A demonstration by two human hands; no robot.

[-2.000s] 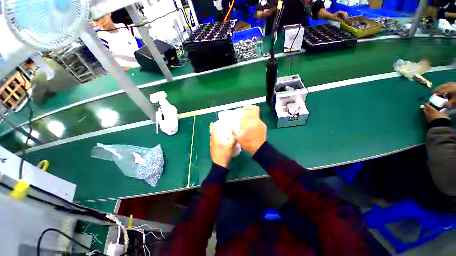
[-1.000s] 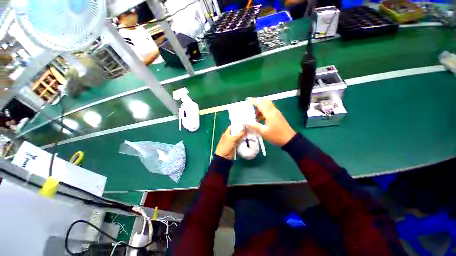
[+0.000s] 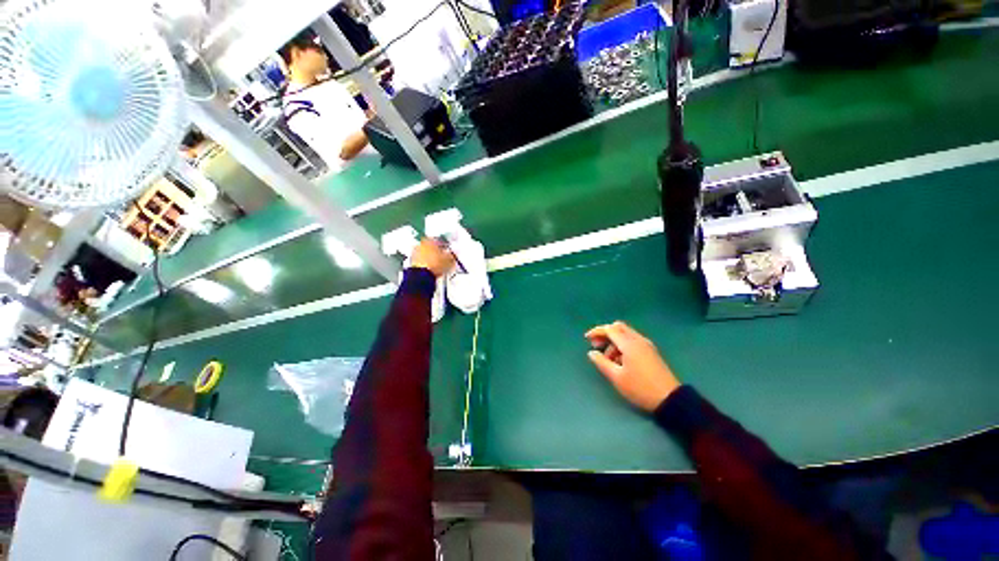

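Two white security cameras stand side by side near the frame post; the right one (image 3: 470, 276) is in plain view and the left one (image 3: 399, 241) is partly hidden by my left arm. My left hand (image 3: 432, 258) is at the left side of the right camera, its fingers against it. My right hand (image 3: 630, 367) is over the green bench (image 3: 570, 422), fingers loosely curled and apart, with no camera in it. The black hanging electric screwdriver (image 3: 680, 208) is upright beside the two-section metal box (image 3: 759, 301), which holds small parts.
A clear plastic bag (image 3: 318, 386) lies at left, partly behind my left arm. A metal frame post (image 3: 287, 175) and a white fan (image 3: 93, 93) are at upper left. Black stacked trays (image 3: 526, 93) and a blue bin stand across the line. A person sits at the far side.
The camera that was in both hands now stands by the other camera at left. My left hand has reached up-left with it; my right hand has let go and moved right and down.
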